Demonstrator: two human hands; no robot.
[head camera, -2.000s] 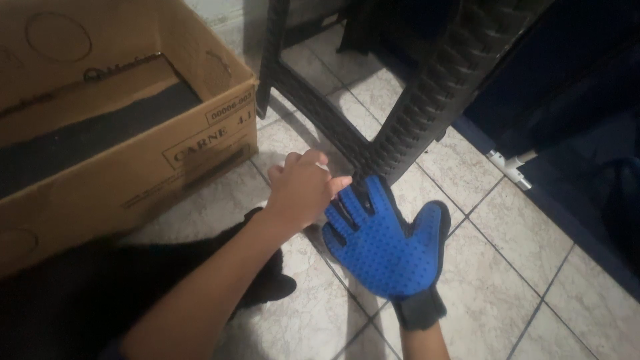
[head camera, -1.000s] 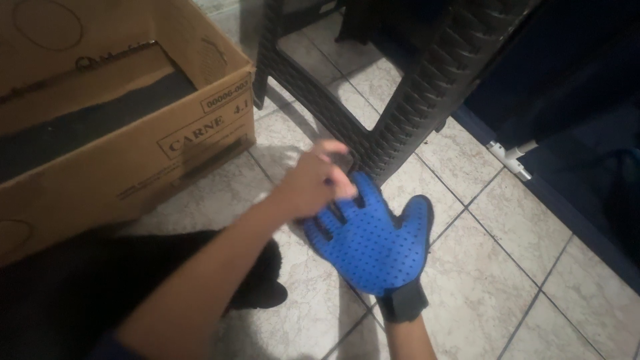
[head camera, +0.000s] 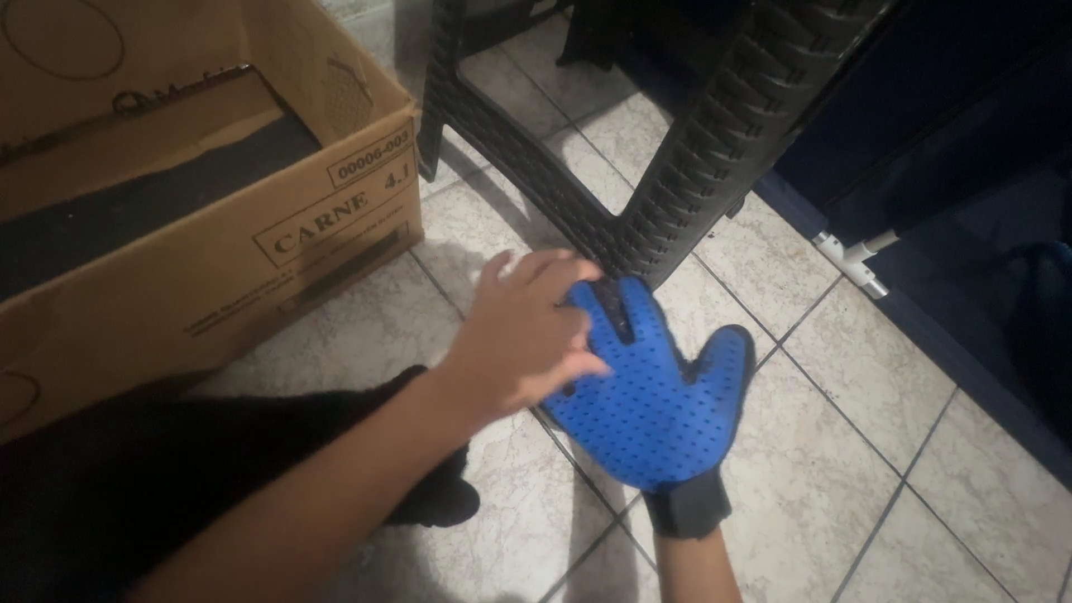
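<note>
On my right hand (head camera: 649, 385) is a blue pet-grooming glove (head camera: 662, 410) with small nubs and a black wrist strap. Its palm faces up, the fingers are apart, and no object lies on it. My bare left hand (head camera: 532, 335) reaches over the glove's fingers from the left with bent fingers, its thumb over the palm side. Whether it pinches the glove or only touches it cannot be told, as its fingertips are partly hidden and blurred. A black shape, apparently a furry animal (head camera: 335, 444), lies under and left of my left forearm, its details lost in the dark.
A cardboard box (head camera: 335, 234) bearing print stands at the upper left. Just beyond the glove's fingertips is a black woven-pattern plastic furniture frame (head camera: 703, 142). A white pipe fitting (head camera: 850, 264) lies at the edge of dark blue material on the right. Below is tiled floor (head camera: 821, 452).
My left hand has shifted over the glove's fingers, from its fingertips toward the palm, and its fingers have changed their bend. The glove stays palm up near the black frame.
</note>
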